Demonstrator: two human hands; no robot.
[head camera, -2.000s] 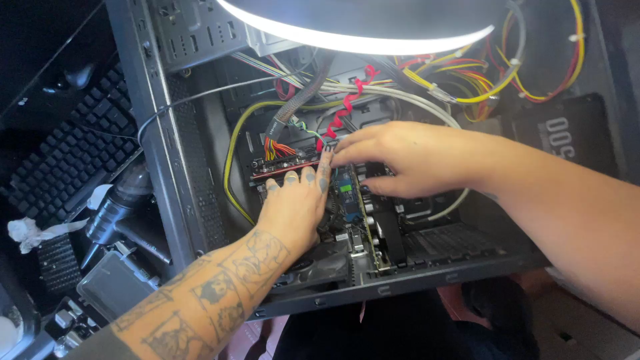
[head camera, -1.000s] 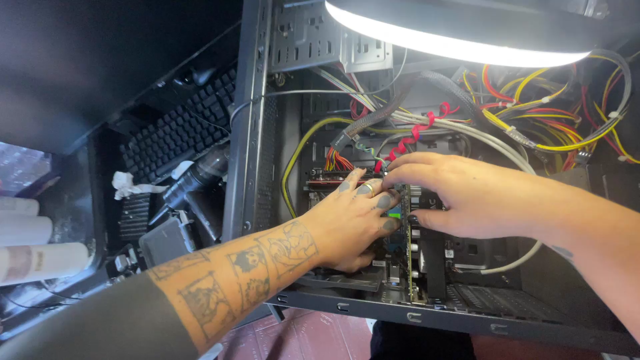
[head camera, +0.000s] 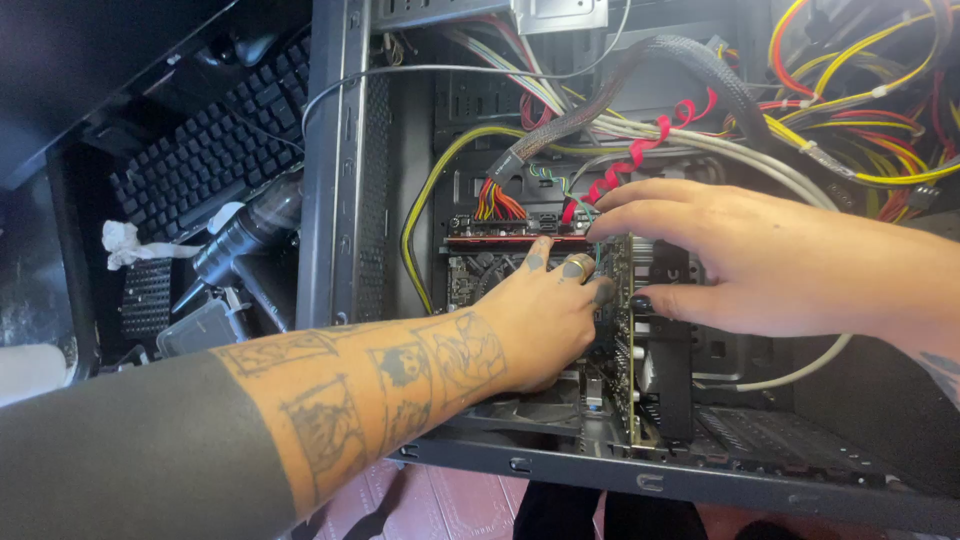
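Note:
An open desktop computer case (head camera: 517, 465) lies before me, with a motherboard and wiring inside. My left hand (head camera: 551, 307) reaches in over the board, its fingertips by a red-edged memory module (head camera: 517, 241); whether it grips anything is hidden. My right hand (head camera: 720, 255) arches over the top end of an upright graphics card (head camera: 628, 352), its thumb beside the card and its fingers near thin wires; its grip is unclear. A red spiral strip (head camera: 637, 154) runs just above the right fingers. The motherboard power connector's red, orange and yellow wires (head camera: 500, 201) enter the board above the module.
A sleeved black cable (head camera: 600, 94) and bundled yellow, red and grey cables (head camera: 832, 161) cross the case. Left of it lie a black keyboard (head camera: 217, 135), a handheld blower (head camera: 247, 232), crumpled white tissue (head camera: 124, 244) and a clear plastic box (head camera: 199, 330).
The view has moved closer and shifted. My left fingers, earlier close beside my right fingertips, are now a little lower and more apart from them. My right hand stays around the card's top end.

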